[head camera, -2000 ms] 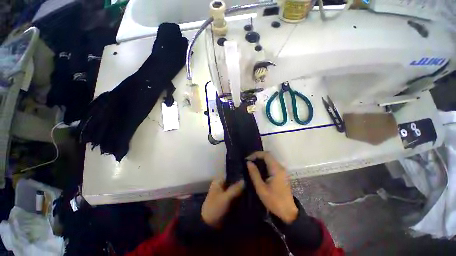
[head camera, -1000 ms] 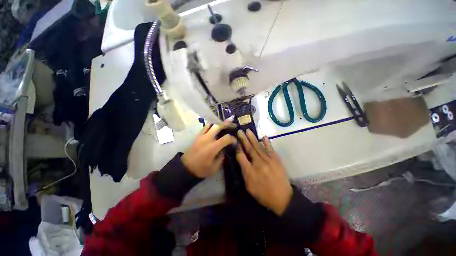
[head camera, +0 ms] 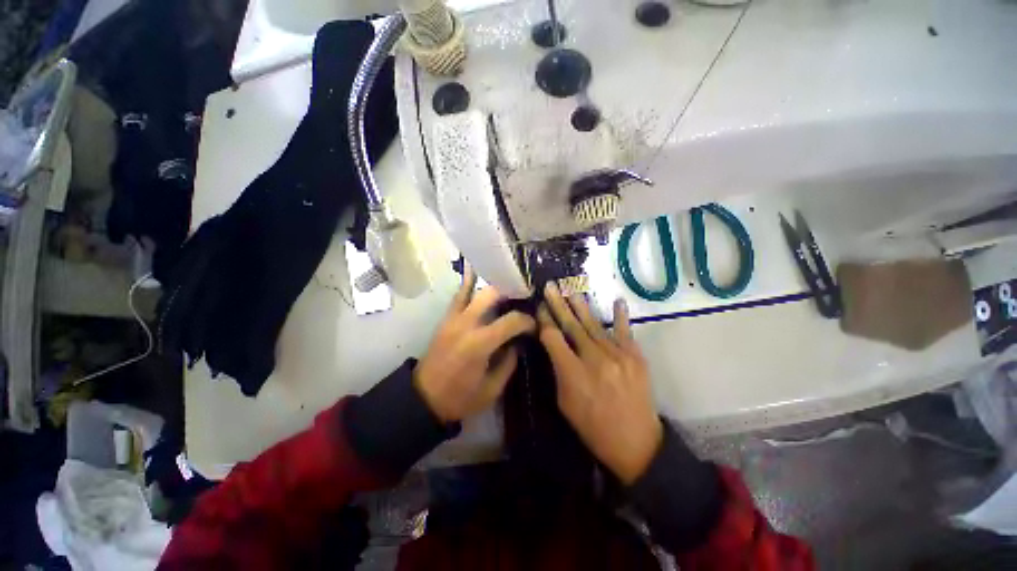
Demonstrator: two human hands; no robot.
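Note:
A black garment piece [head camera: 532, 390] runs from under the needle area of the white sewing machine [head camera: 714, 100] down over the table's front edge to the lap. My left hand [head camera: 474, 351] holds its left side with bent fingers, close to the presser foot. My right hand [head camera: 597, 379] lies on its right side, fingers pointing to the presser foot area, beside a small orange-yellow block [head camera: 573, 284]. The fingertips and the white needle-side cover hide the exact needle point.
Black strips [head camera: 268, 223] lie left of the machine head, with a white tag [head camera: 367, 279] and a gooseneck lamp [head camera: 359, 112]. Right of the needle are green-handled scissors [head camera: 723, 251], black thread snips [head camera: 811, 263], a brown patch [head camera: 906, 302] and a black card [head camera: 996, 305].
Both hands have moved from the table's front edge up to the presser foot, and the left is now bent on the cloth. The view has come closer to the machine head.

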